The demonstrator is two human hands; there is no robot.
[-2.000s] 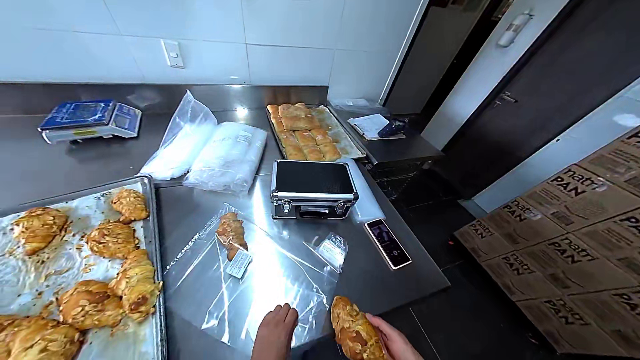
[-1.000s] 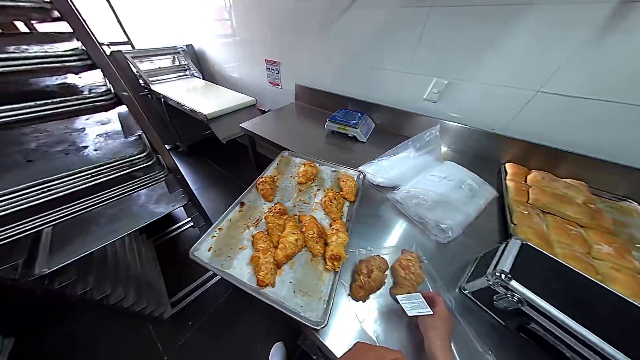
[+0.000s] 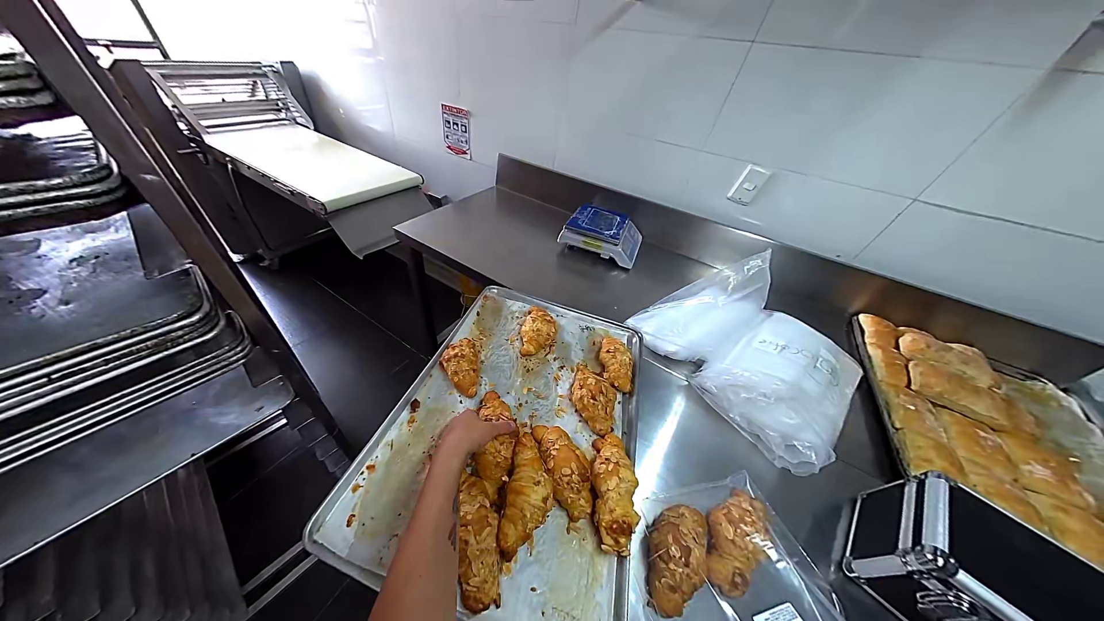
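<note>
My left hand [image 3: 470, 435] reaches over the baking tray [image 3: 392, 466], its thumb and fingers closed around the upper part of an almond-topped croissant [image 3: 494, 453]. Several more almond croissants lie on the tray's paper, some touching the held one, others apart near the far edge. To the right of the tray, two almond croissants [image 3: 677, 552] [image 3: 737, 539] lie side by side in or on a clear plastic bag [image 3: 789, 561]. A small white label [image 3: 778, 613] with print shows at the bottom edge. My right hand is out of view.
Plastic bags of white material [image 3: 776, 379] and a blue-topped scale [image 3: 601, 233] rest on the steel table. A tray of bread [image 3: 975, 405] and a black case [image 3: 992, 552] are at right. A tray rack [image 3: 185, 233] stands left, before a belt machine [image 3: 310, 164].
My left hand has moved up from the bottom edge onto a croissant on the tray. My right hand, earlier at the label beside the two croissants, has left view. The view has swung left since the first frame.
</note>
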